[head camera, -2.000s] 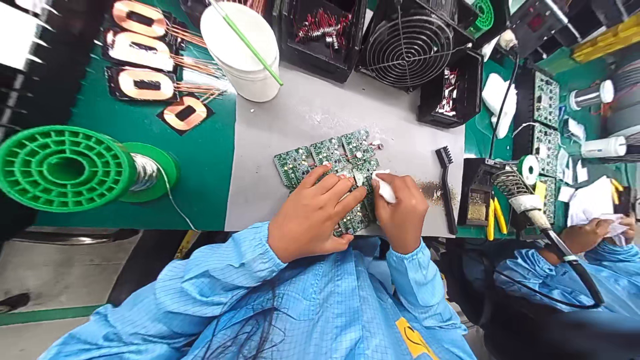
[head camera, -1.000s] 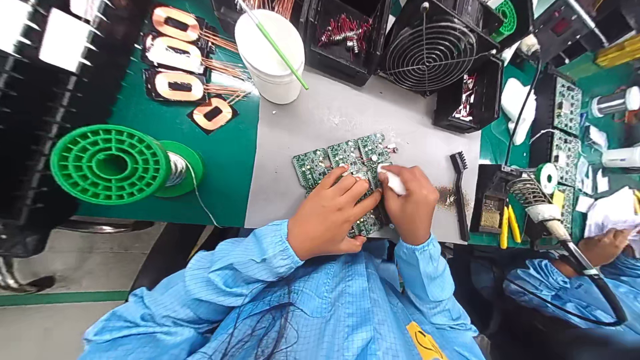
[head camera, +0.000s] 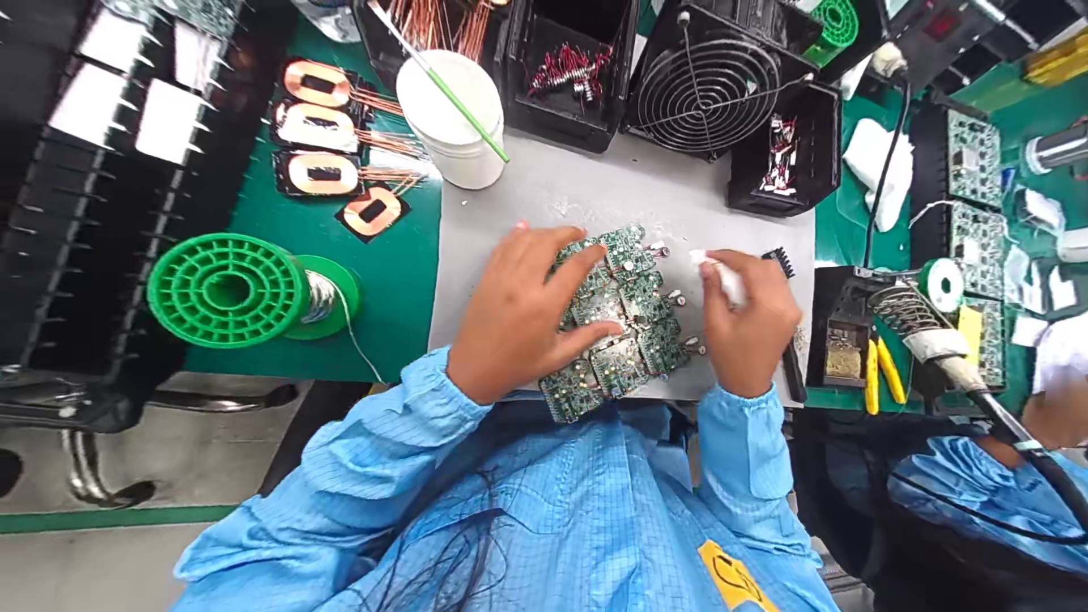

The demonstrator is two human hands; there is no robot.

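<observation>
A panel of joined green circuit boards (head camera: 620, 319) lies tilted on the grey mat, its near corner past the table's front edge. Small cylindrical parts stick out along its right side. My left hand (head camera: 535, 306) rests over the panel's left part, fingers spread, thumb and fingertips on the boards. To the right of the panel, my right hand (head camera: 748, 310) pinches a white wad, perhaps tissue or cloth (head camera: 722, 282), off the boards. A black brush (head camera: 790, 340) lies beside and partly behind my right hand.
Left: green wire spool (head camera: 229, 289), copper coils (head camera: 319, 127). Behind: white tub (head camera: 467, 127) with green stick, black parts bins (head camera: 565, 102), fan with wire guard (head camera: 705, 98). Right: soldering iron holder (head camera: 914, 319), yellow-handled tool (head camera: 884, 374), a co-worker's sleeve (head camera: 960, 476).
My right hand has lifted away from the boards to the right with the white wad. The panel has turned, and my left hand has shifted to its left side with fingers spread.
</observation>
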